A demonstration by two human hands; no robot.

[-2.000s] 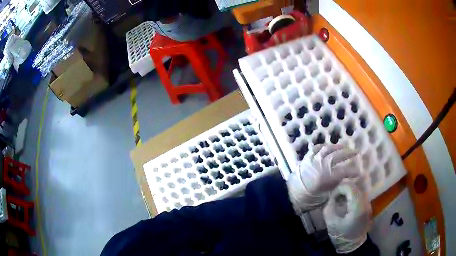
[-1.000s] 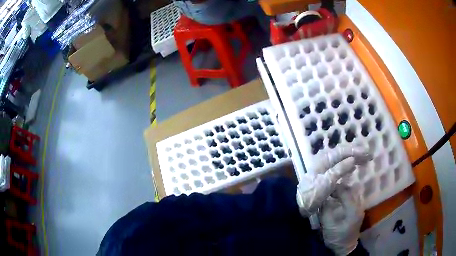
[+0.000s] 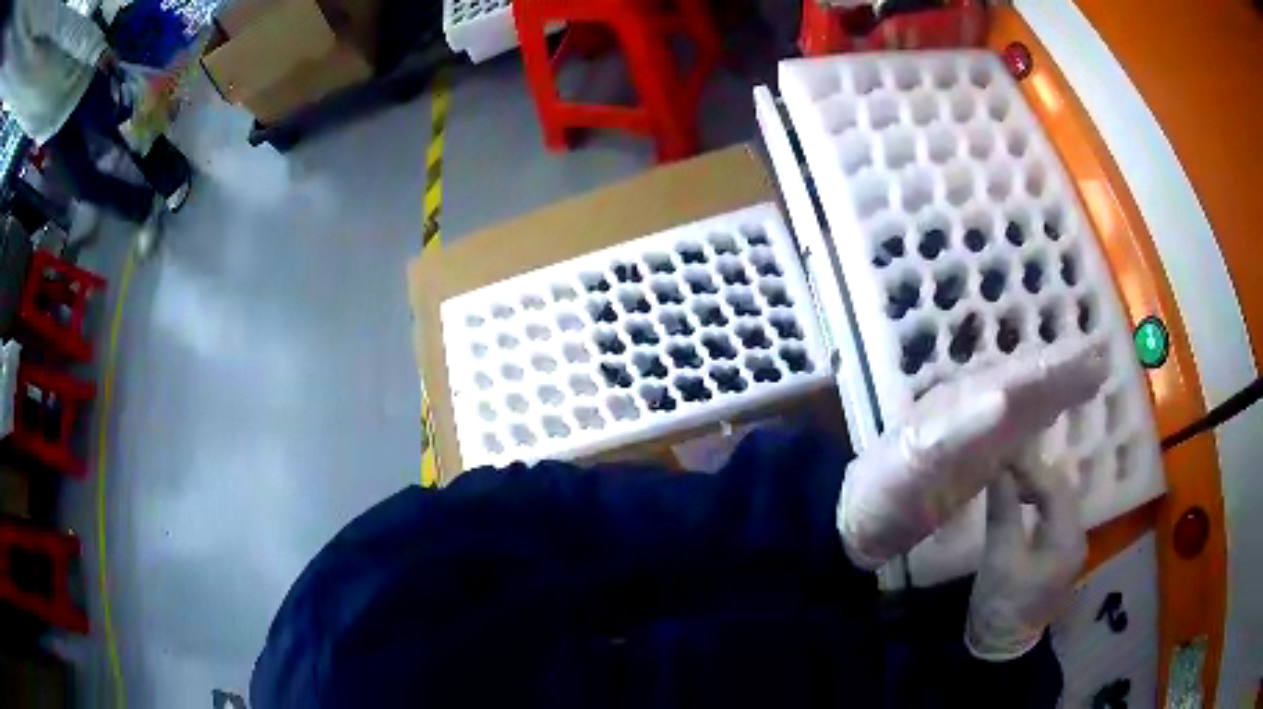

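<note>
A white foam tray [image 3: 914, 153] lies on the orange ledge, with small black parts [image 3: 992, 277] in its middle rows. My left hand [image 3: 956, 443], in a white glove, lies over the tray's lower part with its fingers stretched to the upper right. My right hand [image 3: 1028, 561], also gloved, is just below it at the tray's lower edge, thumb and fingers bent. The hands overlap. I cannot tell whether either holds a part. A second foam tray [image 3: 520, 423] with black parts lies on a cardboard box to the left.
Green [image 3: 1150, 341] and red [image 3: 1018, 58] buttons are on the orange rail. A white sheet [image 3: 1108, 623] with black pieces lies below the tray. A red stool [image 3: 623, 69] stands beyond the cardboard box [image 3: 596, 215]. A person [image 3: 83, 125] is at the upper left.
The trays and stool sit higher in the picture as the view shifts. My left hand's fingers, bent two seconds ago, are now stretched out over the tray. A person has come into view at the upper left.
</note>
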